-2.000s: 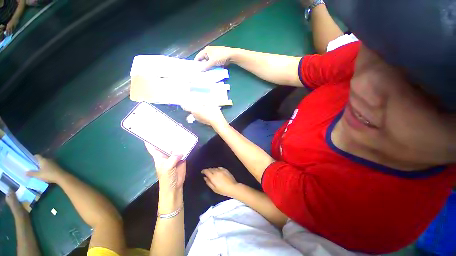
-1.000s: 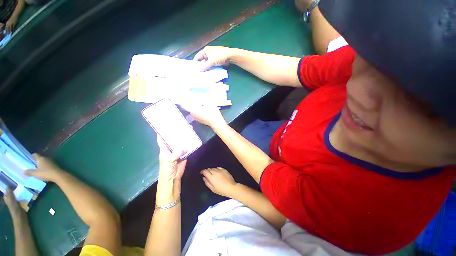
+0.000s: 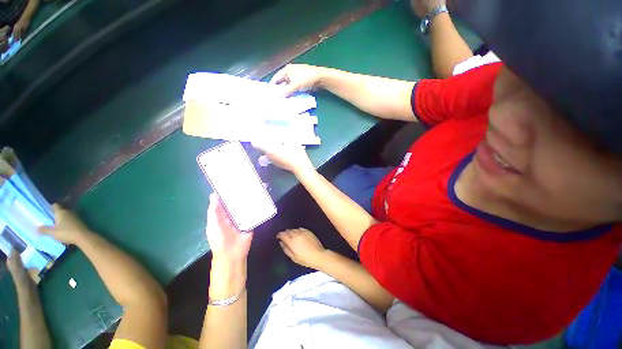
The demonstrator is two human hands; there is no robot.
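Note:
My left hand (image 3: 230, 235), with a bracelet at the wrist, holds a smartphone (image 3: 237, 185) from its lower end. The bright white screen faces me, and the phone tilts with its top toward the upper left. What looks like my right hand (image 3: 301, 247) is low in the centre, below the neighbour's forearm. It is empty, with its fingers loosely apart. Just above the phone, a person in red holds flattened cartons (image 3: 221, 109) with both hands over the green worktop (image 3: 157, 198). Glare washes out the phone screen and most carton print.
The person in red (image 3: 464, 272) is close on the right, with a dark cap. A yellow-sleeved person's arm (image 3: 119, 266) and blue cartons (image 3: 24, 218) are at left. A white scrap (image 3: 73, 282) lies on the worktop. A dark channel (image 3: 102, 75) runs behind.
The phone has shifted right and slightly down and turned more upright since the earliest frame. The cartons and the neighbour's hands are almost unchanged. The lower empty hand stays in place.

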